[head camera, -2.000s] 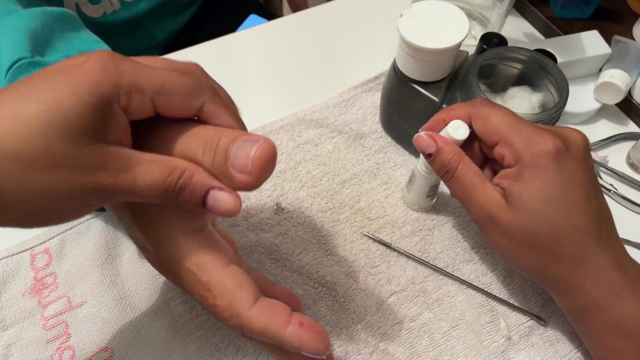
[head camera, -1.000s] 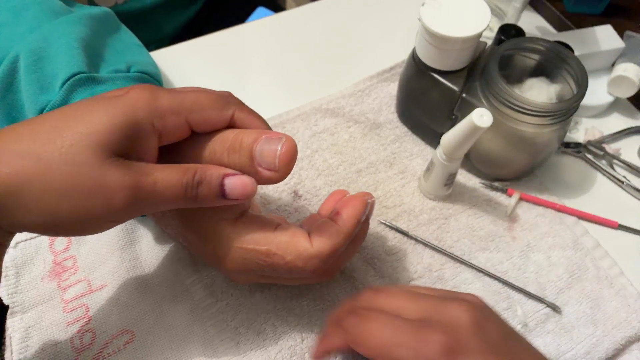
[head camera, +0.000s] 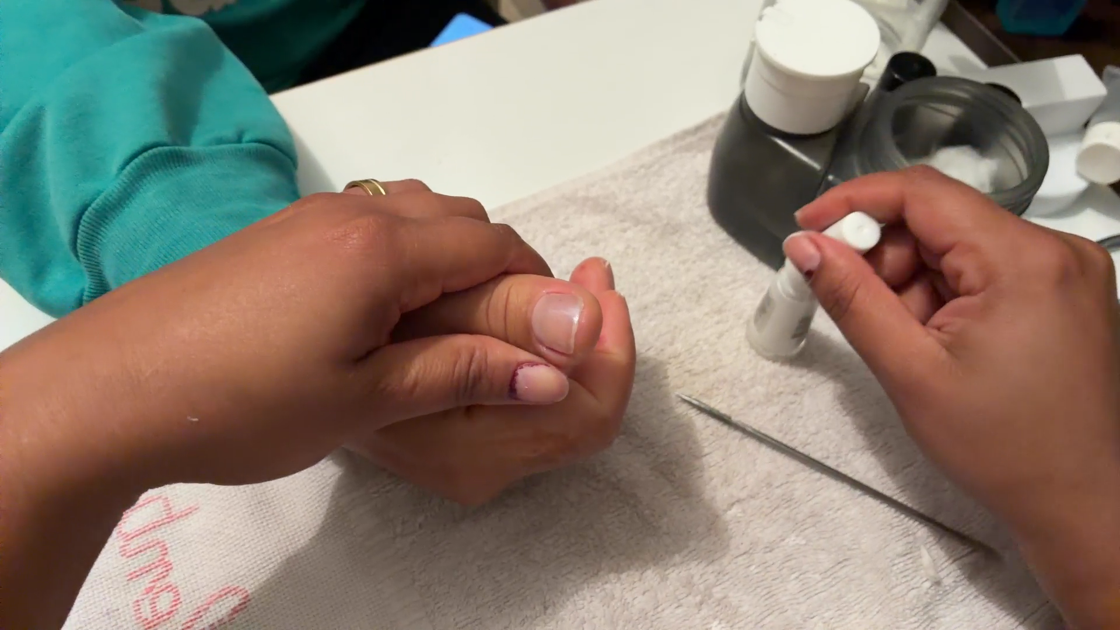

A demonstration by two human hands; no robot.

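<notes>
My left hand (head camera: 350, 324) grips another person's hand (head camera: 604, 367), whose thumb (head camera: 516, 319) sticks out between my fingers and my thumb, nail up. The other fingers of that hand are curled over the towel (head camera: 665, 490). At the right, my right hand (head camera: 954, 297) pinches the white cap (head camera: 856, 233) of a small nail polish bottle (head camera: 783, 315) between thumb and forefinger; the bottle stands on the towel with its cap on. Between the hands and nearer to me lies a thin metal manicure tool (head camera: 822, 468).
Behind my right hand stand a dark bottle with a white pump top (head camera: 809, 66) and an uncovered grey jar (head camera: 958, 131) holding cotton. A white box (head camera: 1050, 87) and a white-capped tube (head camera: 1101, 149) are at the far right. The other person's teal sleeve (head camera: 192, 184) rests at the table edge.
My right hand has risen from the near part of the towel to the polish bottle and taken its cap. The other person's fingers have curled inward.
</notes>
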